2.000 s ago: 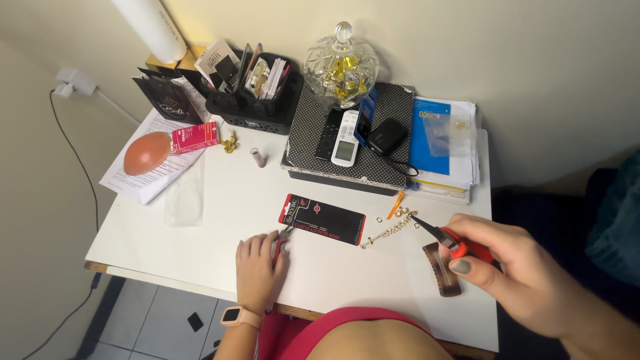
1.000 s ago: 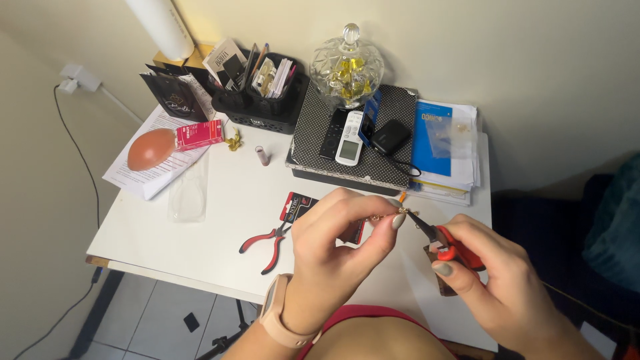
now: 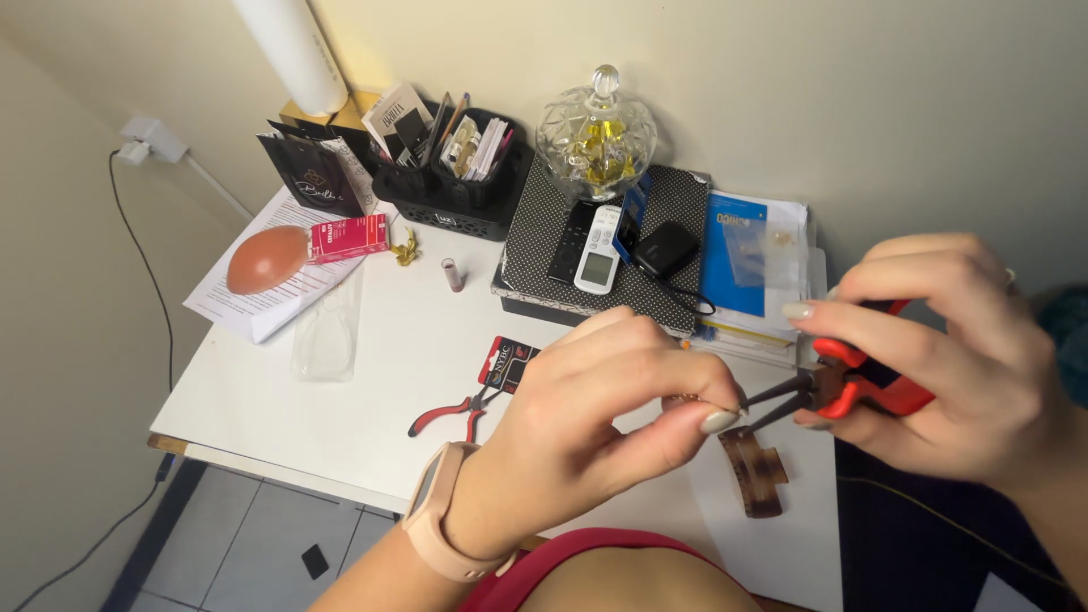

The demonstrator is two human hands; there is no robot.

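My left hand (image 3: pixel 612 399), with a watch on a pink band, pinches a thin gold-coloured chain (image 3: pixel 682 399) between thumb and index finger, most of it hidden by the fingers. My right hand (image 3: pixel 952 365) grips red-handled pliers (image 3: pixel 824 389) whose slim jaws are parted, one tip close to the left fingertips. A second pair of red-handled pliers (image 3: pixel 473 408) lies on the white table, left of my left hand. Partly covered by that hand is a black and red card (image 3: pixel 507 364). Below the pliers' jaws rests a brown hair claw clip (image 3: pixel 755 476).
A dotted box (image 3: pixel 535 263) holds a glass candy jar (image 3: pixel 597 140), a white remote control (image 3: pixel 599 251) and a black case (image 3: pixel 667 249). Papers (image 3: pixel 795 255) lie beside it. Further left stand a black organizer (image 3: pixel 459 200), a small tube (image 3: pixel 452 274) and an orange-brown balloon (image 3: pixel 267 259).
My left hand has left the pliers on the table and come up near the right hand, now pinching the chain, which lay on the table two seconds ago. The right hand's pliers' jaws have parted.
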